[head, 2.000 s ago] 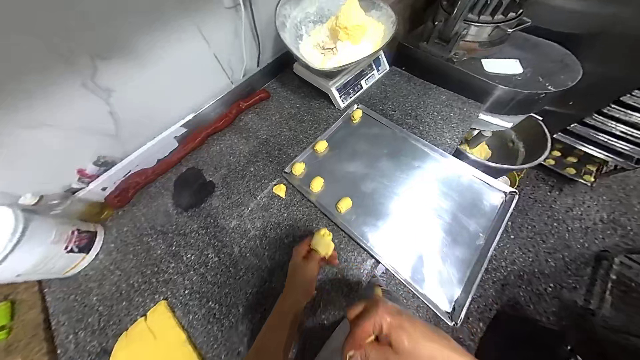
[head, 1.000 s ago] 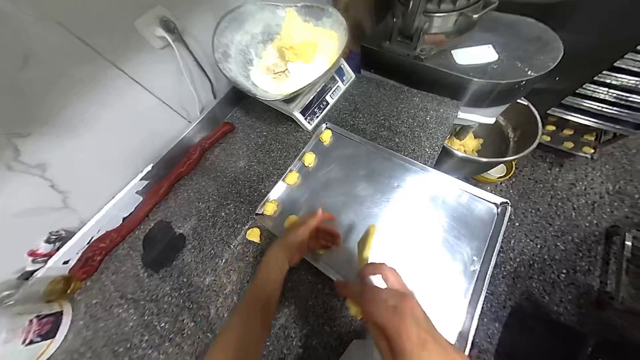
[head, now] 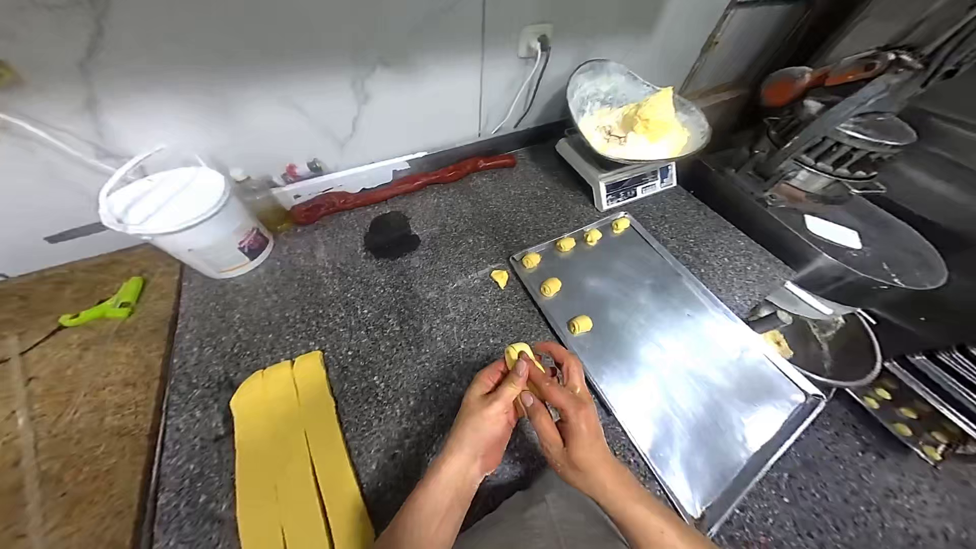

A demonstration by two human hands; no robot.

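Note:
My left hand (head: pixel 492 408) and my right hand (head: pixel 564 408) meet at the near left edge of the metal baking tray (head: pixel 671 358). Between their fingertips they both hold a small piece of yellow dough (head: pixel 520 354), rolled over on itself; its underside is hidden. Several small dough rolls (head: pixel 579 325) lie along the tray's far and left edges. A loose scrap of dough (head: pixel 499 278) rests on the counter just left of the tray. A flat yellow dough sheet (head: pixel 278 450), cut into long strips, lies to the left of my hands.
A white bucket (head: pixel 187 217) stands at the left beside a wooden board (head: pixel 84 412) with a green-handled tool (head: pixel 107 303). A long red wrapped roll (head: pixel 404 185) lies along the wall. Behind the tray, a scale (head: pixel 621 179) bears a pan of dough. A metal bowl (head: pixel 831 351) is at the right.
My hands were apart over the tray one second ago; now they are together at its left edge, around one dough piece. The view has swung left.

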